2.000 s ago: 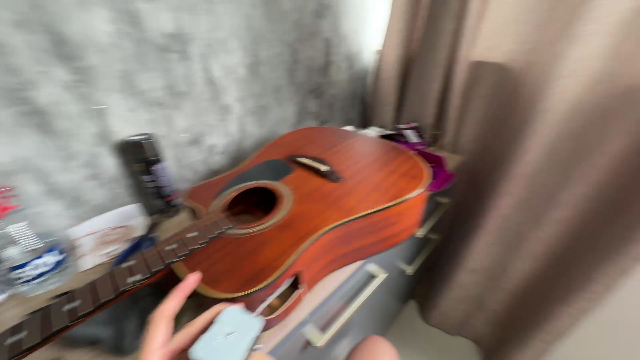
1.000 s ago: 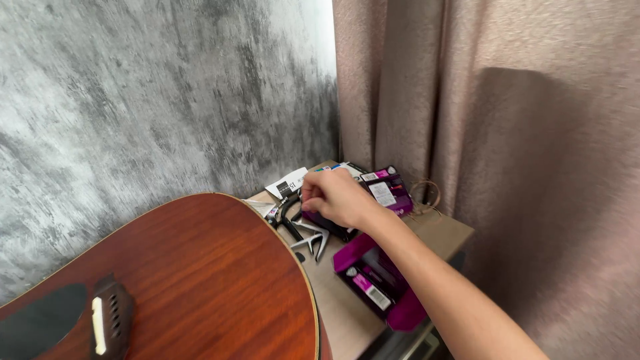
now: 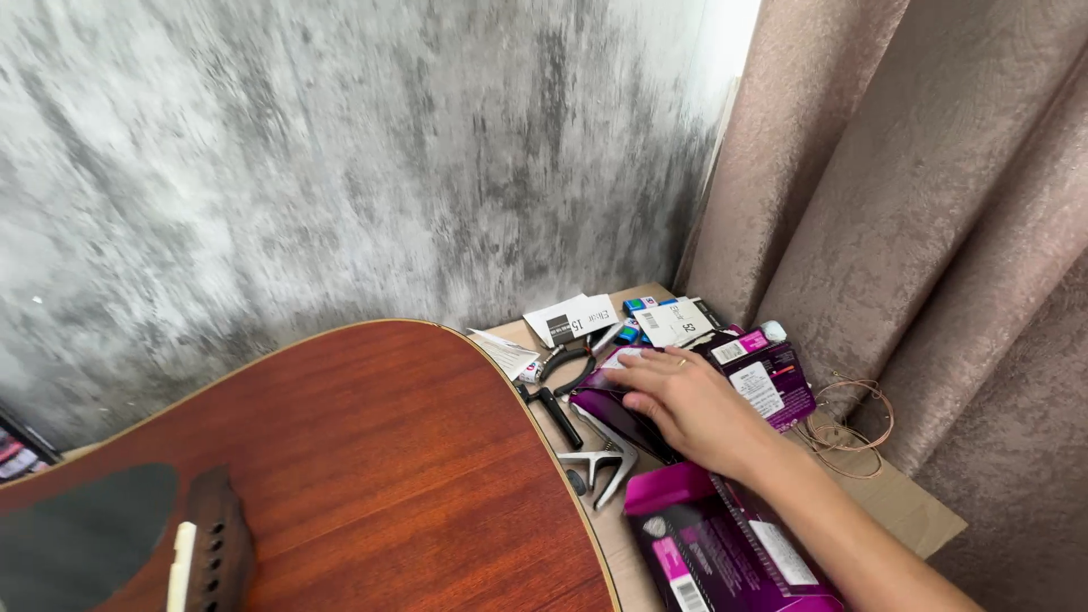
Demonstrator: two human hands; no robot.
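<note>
My right hand (image 3: 693, 399) rests on a purple-and-black package (image 3: 608, 382) on the wooden top, fingers spread over it; whether it grips the package cannot be told. Another purple box (image 3: 714, 544) lies below my wrist, and a further purple package (image 3: 769, 387) is just beyond the hand. To the left are a silver guitar capo (image 3: 608, 459), a black string winder (image 3: 557, 416) and black-handled pliers (image 3: 569, 361). An acoustic guitar body (image 3: 391, 459) with a dark bridge (image 3: 223, 544) and a pale saddle (image 3: 180, 565) fills the lower left. My left hand is out of view.
White printed paper packets (image 3: 574, 319) and small blue packets (image 3: 629, 331) lie near the grey mottled wall (image 3: 382, 153). A coil of bronze-coloured guitar string (image 3: 850, 429) sits at the right of the wooden top (image 3: 914, 506), beside a pinkish-brown curtain (image 3: 850, 212).
The view has moved from the whole guitar to its lower end and the packages. My right hand has gone from closed fingers above the packages to spread fingers on one. The left hand has stayed out of view.
</note>
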